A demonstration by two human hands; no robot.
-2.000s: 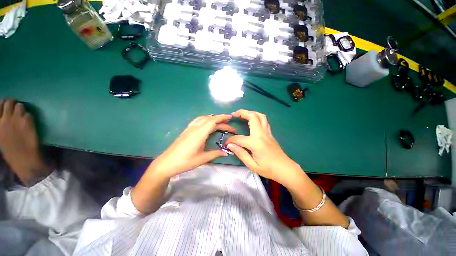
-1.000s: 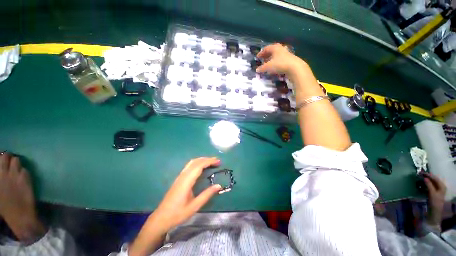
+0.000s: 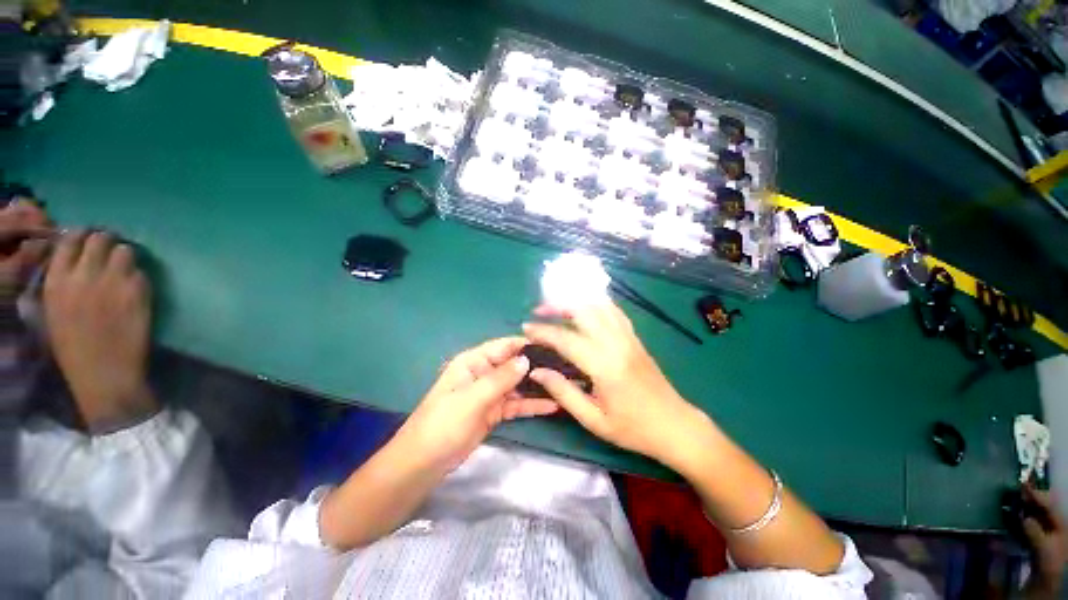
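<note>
My left hand (image 3: pixel 466 396) and my right hand (image 3: pixel 621 387) meet low over the bench in front of me. Their fingers close around a small dark watch part (image 3: pixel 553 366) from both sides. The fingers cover much of it, so I cannot tell whether it is one piece or a case with a module in it. A large clear blister tray (image 3: pixel 609 250) with white pockets lies beyond the hands, with several dark display modules (image 3: pixel 728 244) in its right and back pockets.
A bright light spot (image 3: pixel 575 283), tweezers (image 3: pixel 658 309) and a loose module (image 3: pixel 716 313) lie before the tray. A watch head (image 3: pixel 375 257), empty frame (image 3: pixel 409 202), glass bottle (image 3: pixel 319 123) and wipes (image 3: pixel 410 99) are left. A dispenser bottle (image 3: pixel 864 287) is right. Other people's hands show at both edges.
My right hand has come back from the tray to my left hand. The open case ring seen at my left hand a second ago is now hidden or covered by the dark part. The view has shifted.
</note>
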